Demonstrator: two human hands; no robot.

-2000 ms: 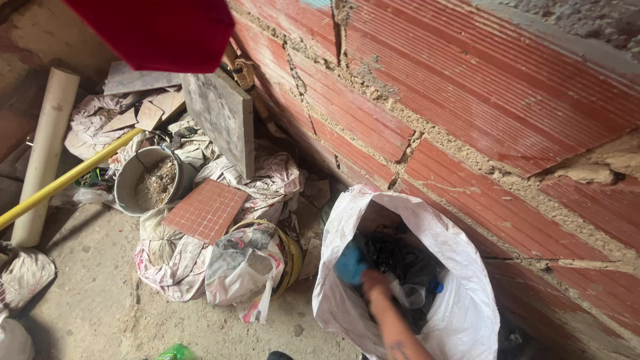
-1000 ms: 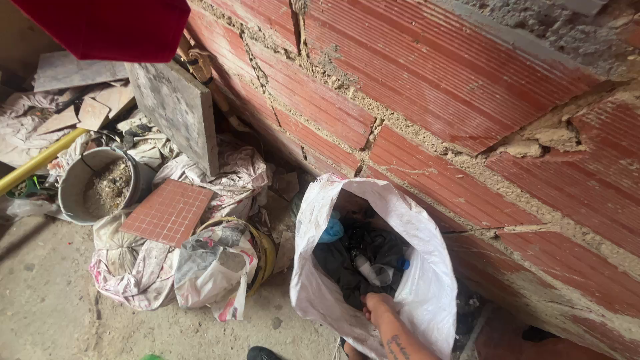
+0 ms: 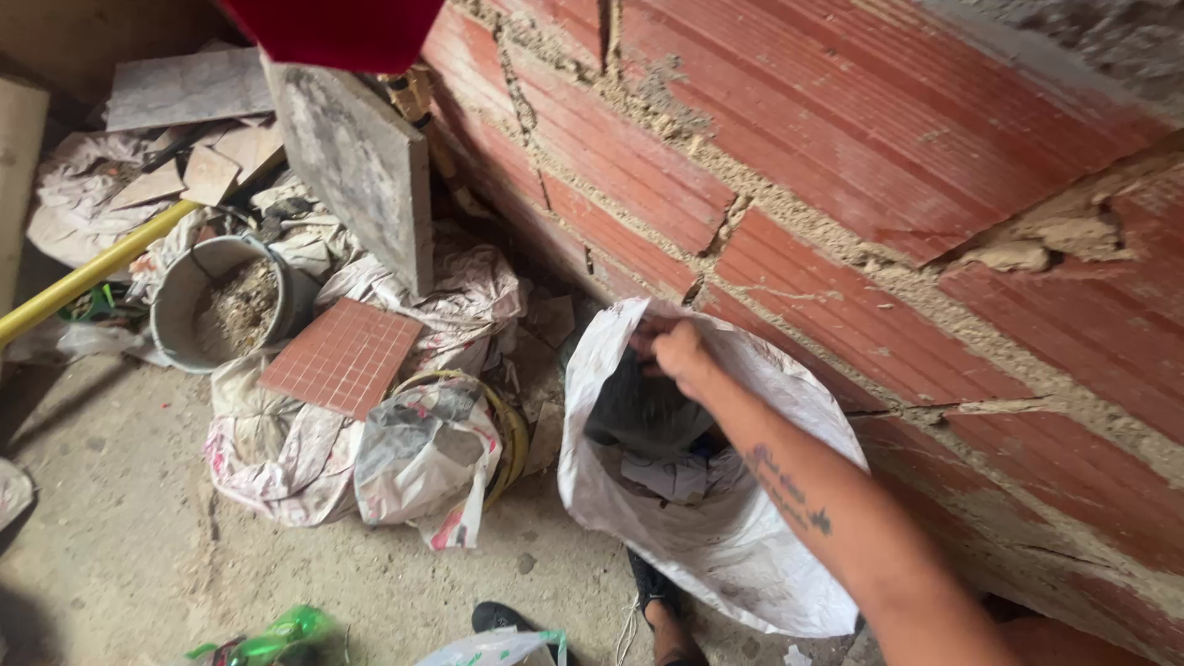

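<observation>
A large white woven sack (image 3: 592, 444) stands with its mouth wide against the brick wall. The forearm coming from the lower right ends in my right hand (image 3: 680, 356), inside the far left part of the sack's mouth. Its fingers are closed on the top of a dark plastic bag (image 3: 647, 407), which is blurred. Below that bag, whitish and dark refuse (image 3: 666, 474) lies in the sack. My left hand does not show in the view.
Left of the sack are a bucket of rubble (image 3: 171, 310), a reddish tile (image 3: 342, 356), tied bags of debris (image 3: 277, 462), a grey slab (image 3: 356, 166) and a yellow pole (image 3: 102, 264). Green plastic bottles (image 3: 296, 629) and a clear bag (image 3: 499, 647) lie at the bottom edge. A red object (image 3: 342, 28) hangs above.
My right hand has moved from the near part of the sack's mouth to its far left part and now grips the dark bag. The blue item seen inside earlier is out of sight.
</observation>
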